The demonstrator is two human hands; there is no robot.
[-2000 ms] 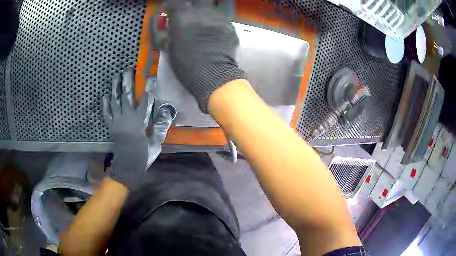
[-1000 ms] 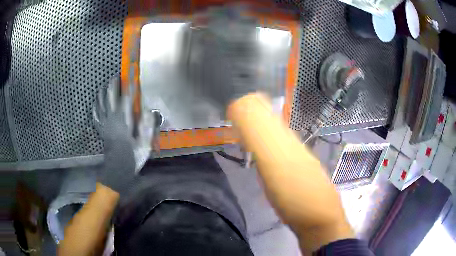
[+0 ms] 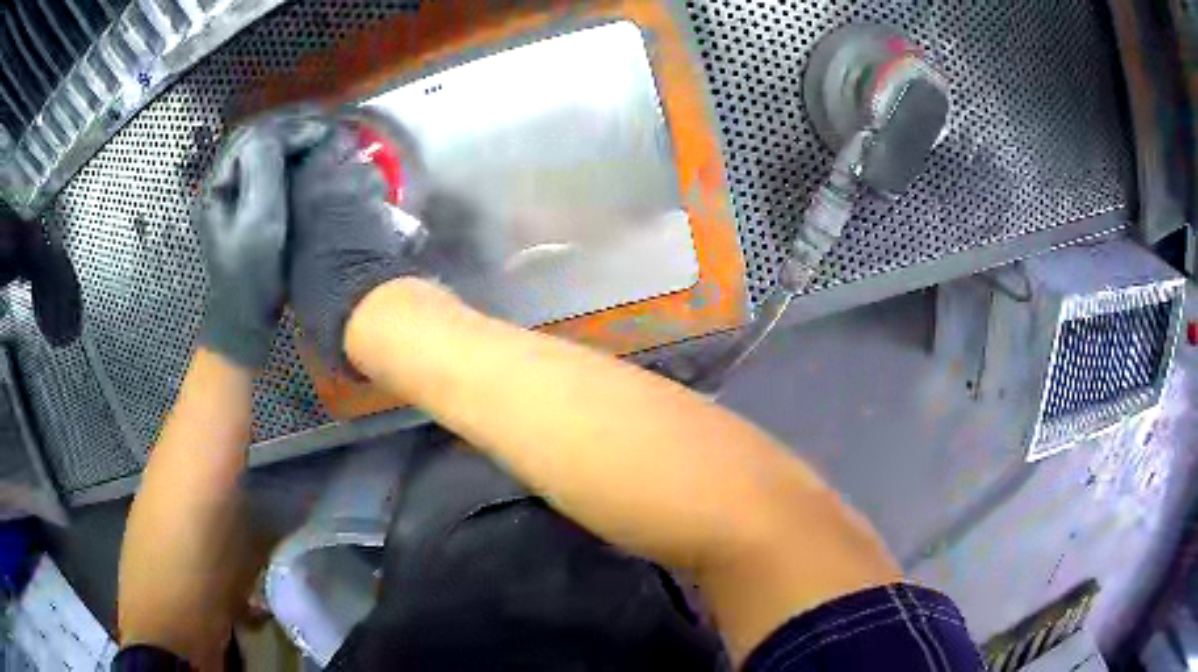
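The silver tablet back cover [image 3: 565,171] lies flat in the orange-brown holding fixture [image 3: 716,250] on the perforated bench. My right hand [image 3: 344,223], in a dark grey glove, is closed over an air sander [image 3: 384,164] with a red mark, at the left end of the cover. The hand hides most of this sander. My left hand [image 3: 247,223], gloved, is beside the right hand at the fixture's left side, fingers curled. What it touches is hidden. The fixture's left part is mostly covered by the hands.
A second air sander [image 3: 893,112] rests on the grey perforated bench [image 3: 998,171], right of the fixture, its hose running over the front edge. A slotted rack [image 3: 125,85] stands at the upper left. A vented grey box [image 3: 1110,355] is below the bench at right.
The view has turned, and the rack now shows at upper left. My right hand has moved to the cover's left end. My left hand has moved up beside it, its spread fingers now curled.
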